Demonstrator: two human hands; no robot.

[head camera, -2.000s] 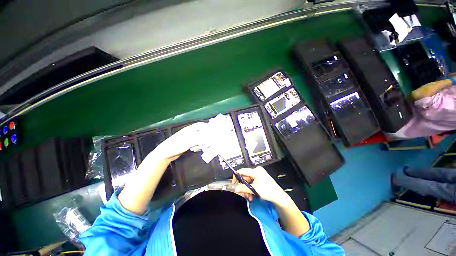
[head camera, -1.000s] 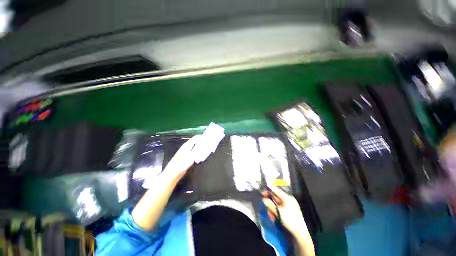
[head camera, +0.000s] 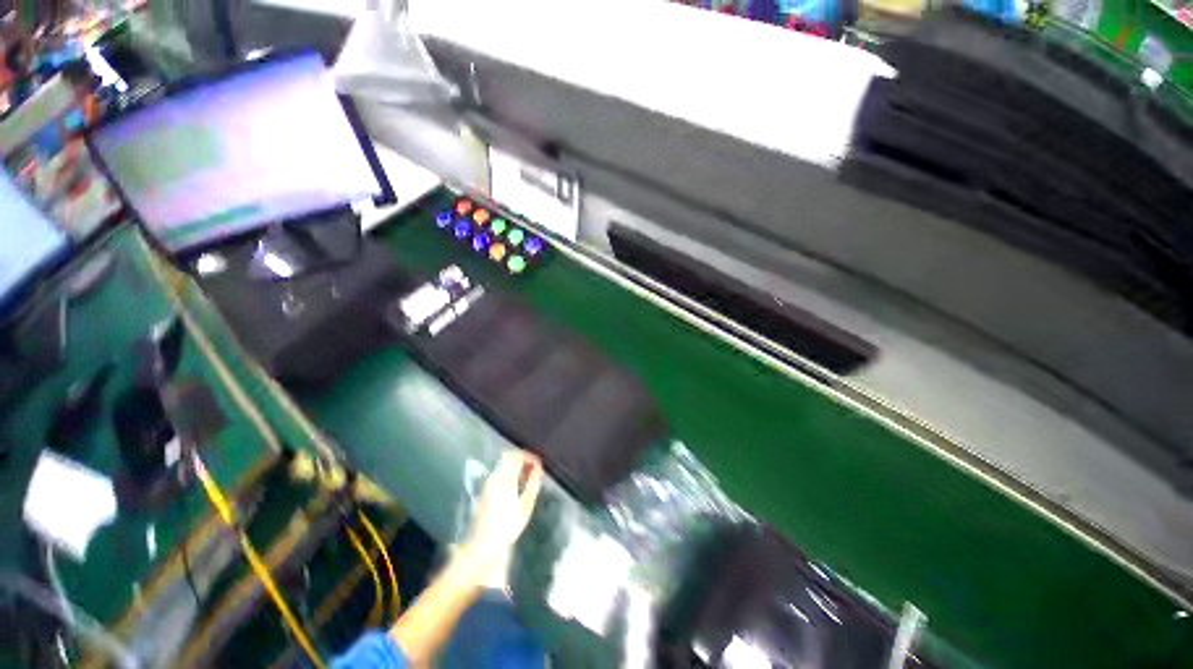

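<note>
My left hand (head camera: 508, 507) is blurred and reaches over the bench beside the near edge of the black compartment tray (head camera: 543, 379). I cannot tell whether its fingers hold anything. The tray has an open phone unit (head camera: 438, 303) in its far slot; its other slots look dull black. Crumpled clear plastic bags (head camera: 674, 497) lie at the tray's near end. A bright white patch (head camera: 589, 575), perhaps a sheet or label, lies right of my wrist. My right hand is out of the picture, and no scissors can be made out.
A light panel (head camera: 491, 238) with coloured spots lies beyond the tray. A monitor (head camera: 242, 150) stands at upper left. Yellow cables (head camera: 262, 575) hang at the rack, lower left. The metal rail (head camera: 837, 392) runs along the green mat. Dark trays with glare (head camera: 772, 608) are at lower right.
The view has swung left, bringing in the monitor and rack. My left hand has moved from over the working tray to the stacked trays; the white sheet no longer clearly shows in it. My right hand has left view.
</note>
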